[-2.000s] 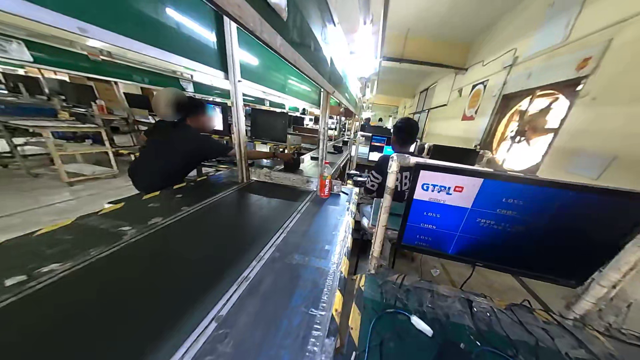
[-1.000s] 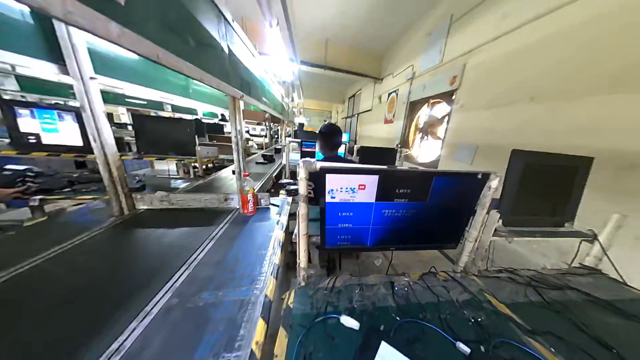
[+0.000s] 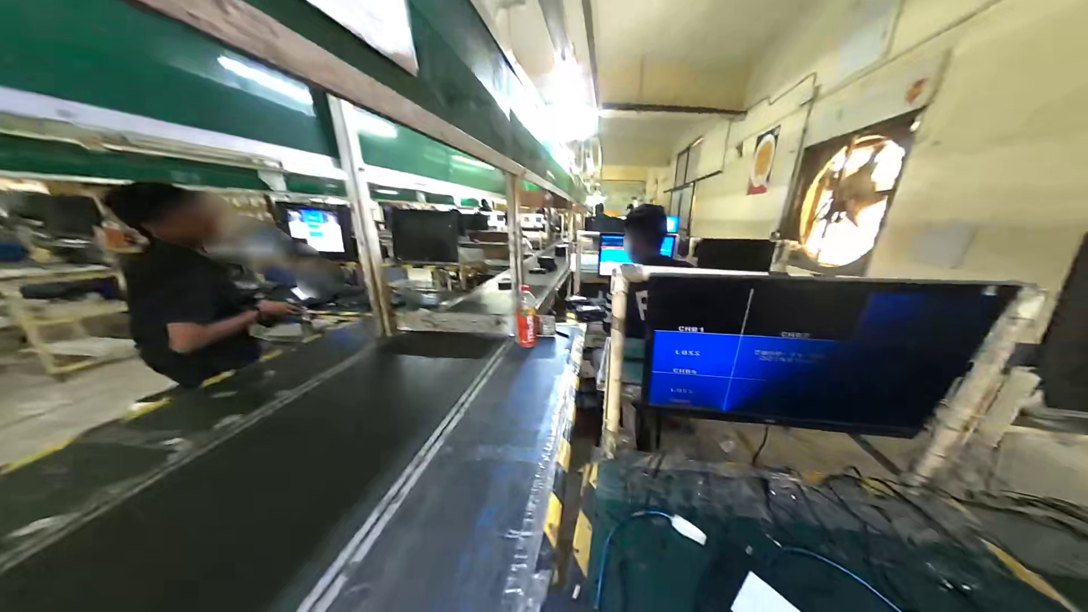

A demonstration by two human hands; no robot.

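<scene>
Neither my left hand nor my right hand shows in the head view, so what they hold cannot be seen. At the right, a flat-screen monitor (image 3: 816, 353) with a partly blue picture is mounted on a pipe frame (image 3: 619, 365). Below it lies a green work mat (image 3: 680, 561) with thin black cables, a blue cable (image 3: 605, 552) with a white connector (image 3: 688, 529), and a white flat piece (image 3: 762, 595) at the bottom edge. A plastic bottle (image 3: 527, 321) with a red label stands upright on the bench left of the monitor.
A dark conveyor belt (image 3: 280, 476) runs along the left. Beyond it a person (image 3: 195, 297) in black stands with forearms extended. Another person (image 3: 646, 238) is behind the monitor. Metal posts (image 3: 361, 221) rise beside the belt, and a round fan (image 3: 852, 200) sits in the right wall.
The view has swung right and then back left. The monitor's picture differs: the white logo panel seen at its upper left earlier does not show now.
</scene>
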